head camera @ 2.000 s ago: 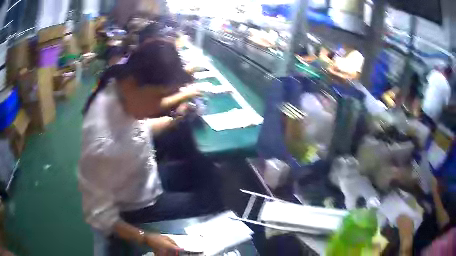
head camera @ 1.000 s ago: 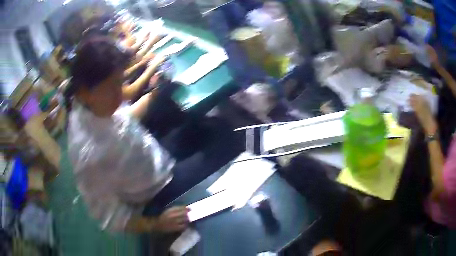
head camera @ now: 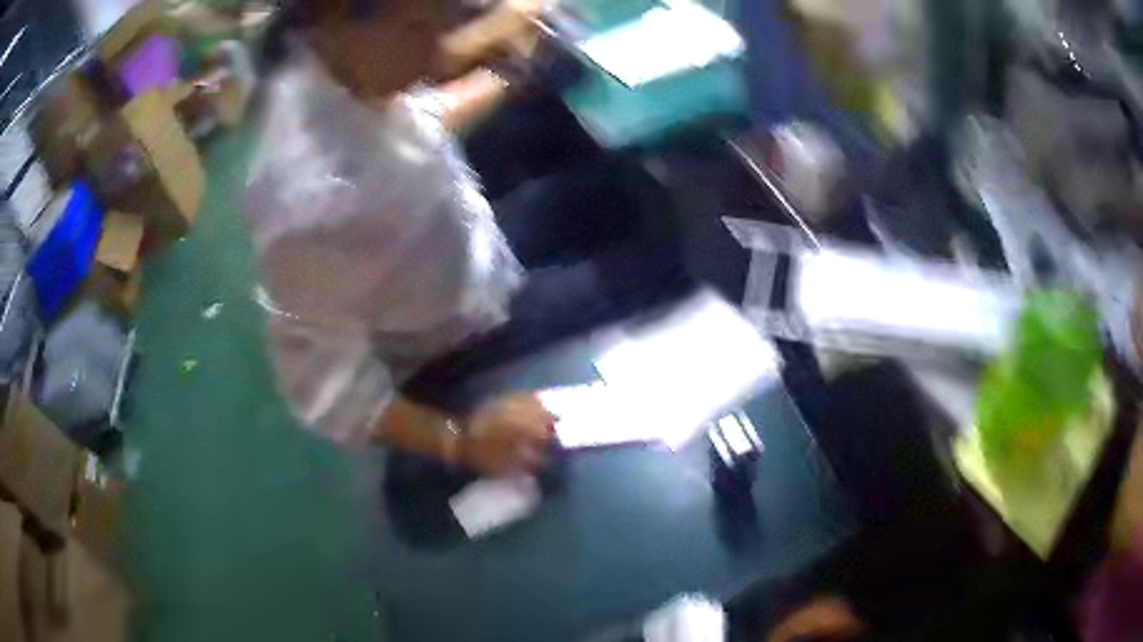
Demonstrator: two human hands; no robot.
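Observation:
Blurred white paper sheets [head camera: 696, 364] lie on the dark green tabletop [head camera: 589, 552]. Another person's hand touches the left end of a narrower white sheet [head camera: 599, 416]. A small white slip [head camera: 496, 504] lies below that hand. A small black object with a white top, possibly a stamp [head camera: 735, 454], stands right of the sheets. A white item [head camera: 684, 620] is cut off at the bottom edge. A blurred skin-toned patch [head camera: 817, 620] beside it may be my right hand; its fingers and any hold are not readable. My left hand is not in view.
A person in a white top [head camera: 376, 226] is at the left of the tabletop. A white ladder-like frame [head camera: 765, 282] and a green bottle [head camera: 1038, 376] on yellow paper [head camera: 1047, 508] are at the right. Cartons [head camera: 166, 157] and a blue crate [head camera: 65, 251] stand at far left.
The view has tilted down and swung since the earlier frames, so more tabletop shows than at first. The other person's hand stays by the narrow sheet.

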